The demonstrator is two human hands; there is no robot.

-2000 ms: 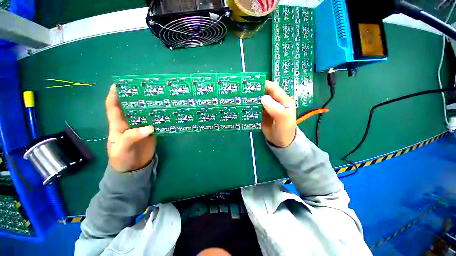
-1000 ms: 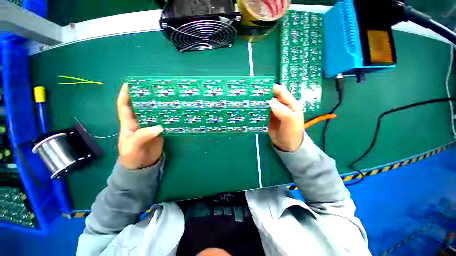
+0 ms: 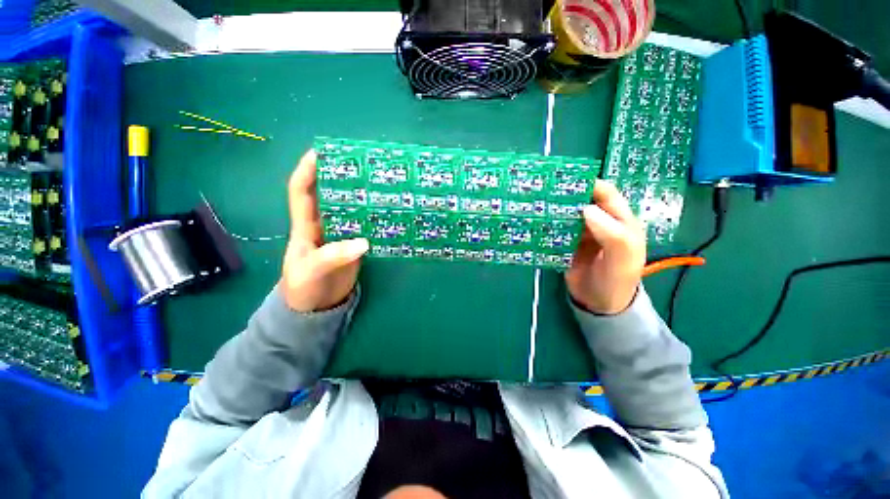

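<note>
A green PCB panel (image 3: 454, 205) with two rows of repeated small circuits is held up above the green bench mat, facing me. My left hand (image 3: 322, 255) grips its left end, with the thumb on the lower left front and the fingers along the left edge. My right hand (image 3: 607, 249) grips its right end, with the thumb on the front near the right edge. Some fingers of both hands are hidden behind the panel.
Solder spool (image 3: 161, 258) at left, beside a blue bin (image 3: 98, 195) holding panels. Yellow strips (image 3: 220, 127) lie upper left. Fume fan (image 3: 475, 66) and tape roll (image 3: 597, 34) are at the top. Second panel (image 3: 652, 127), blue station (image 3: 732, 112), orange handle (image 3: 675, 264) and black cord (image 3: 771, 317) are right.
The camera view has shifted left, so the bench, hands and panel appear further right and more of the blue bin shows. Both hands keep hold of the panel, which now tilts slightly down to the right.
</note>
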